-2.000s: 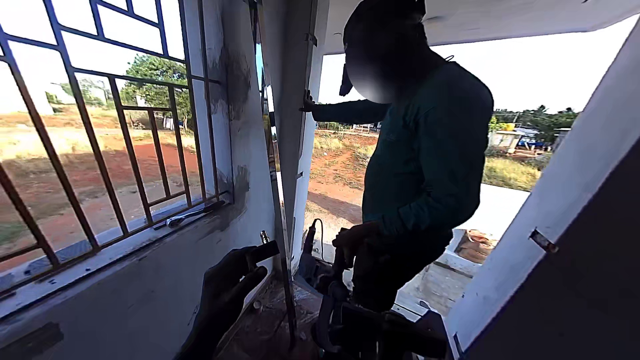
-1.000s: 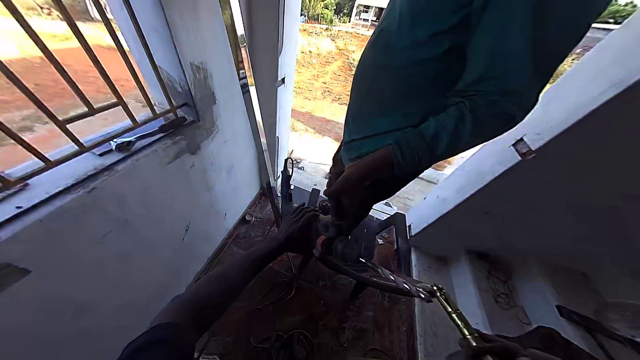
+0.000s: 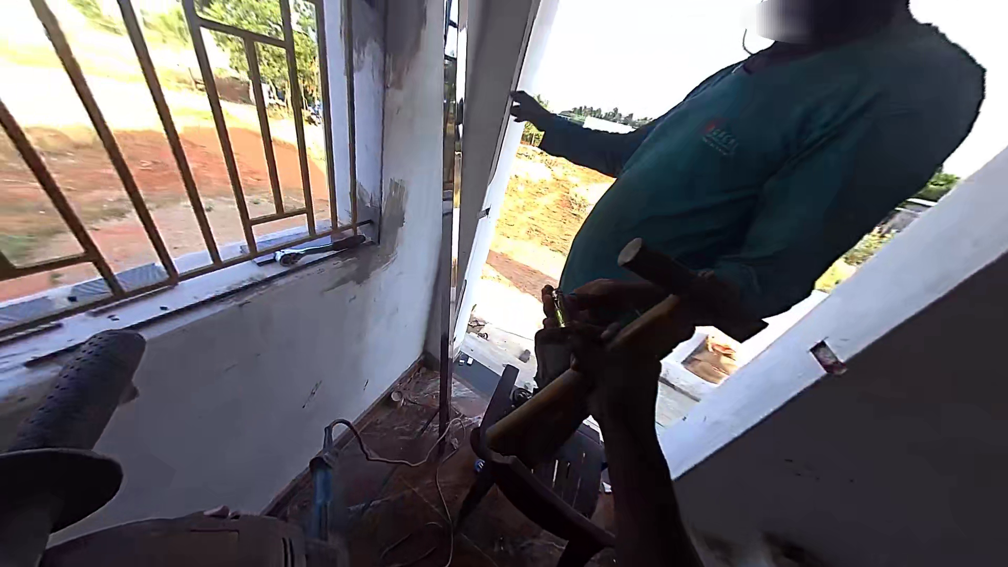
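My right hand (image 3: 618,358) reaches up from the bottom edge and grips the wooden handle of a hammer (image 3: 535,409). The hammer's dark metal head points up and right, beside a co-worker's hand. A small shiny metal piece (image 3: 560,307) stands between fingers just left of the hammer; whose fingers they are is unclear. At the lower left is a dark tool handle (image 3: 79,394) with a dimpled grip and a round flange. A brown body (image 3: 181,543) lies below it. My left hand cannot be made out.
A co-worker (image 3: 709,173) in a green top stands at the doorway, one hand on the frame. A plastic chair (image 3: 543,496), cables and a blue tool (image 3: 321,488) are low down. A barred window (image 3: 213,142) has a tool (image 3: 307,250) on its sill (image 3: 197,291).
The hammer has come into view in my right hand, which held a brass-coloured rod earlier. The co-worker's hand is on the door frame. The dimpled handle now shows at left.
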